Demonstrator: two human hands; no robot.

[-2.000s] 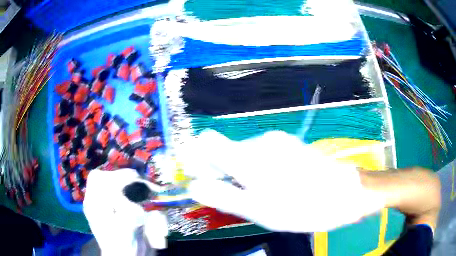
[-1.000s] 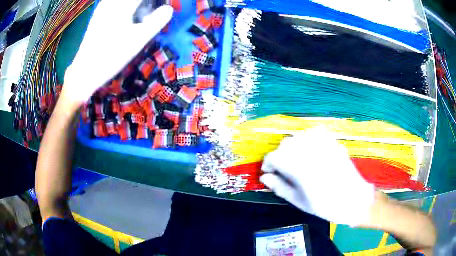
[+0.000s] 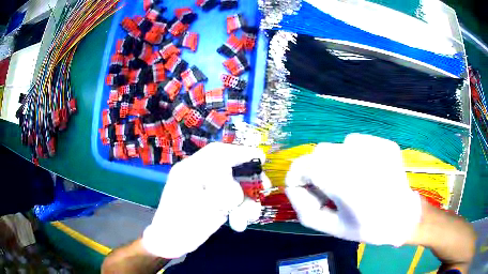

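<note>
My left hand, in a white glove, holds a red and black connector housing between thumb and fingers, just past the tray's front right corner. My right hand, also gloved, is close to its right with fingers closed; a bit of dark red, seemingly a red wire, shows between them. A thin pale tip is near the housing's red face; whether it is inserted cannot be told. Red wires and yellow wires lie around and under my right hand.
The blue tray holds many loose housings. The wire rack holds green, black, blue and white bundles. Finished harnesses lie left of the tray, others at the far right edge. Another rack is at the left edge.
My left hand has come from over the tray to the front and now holds a housing. My right hand stays by the red and yellow wires, now close to my left hand.
</note>
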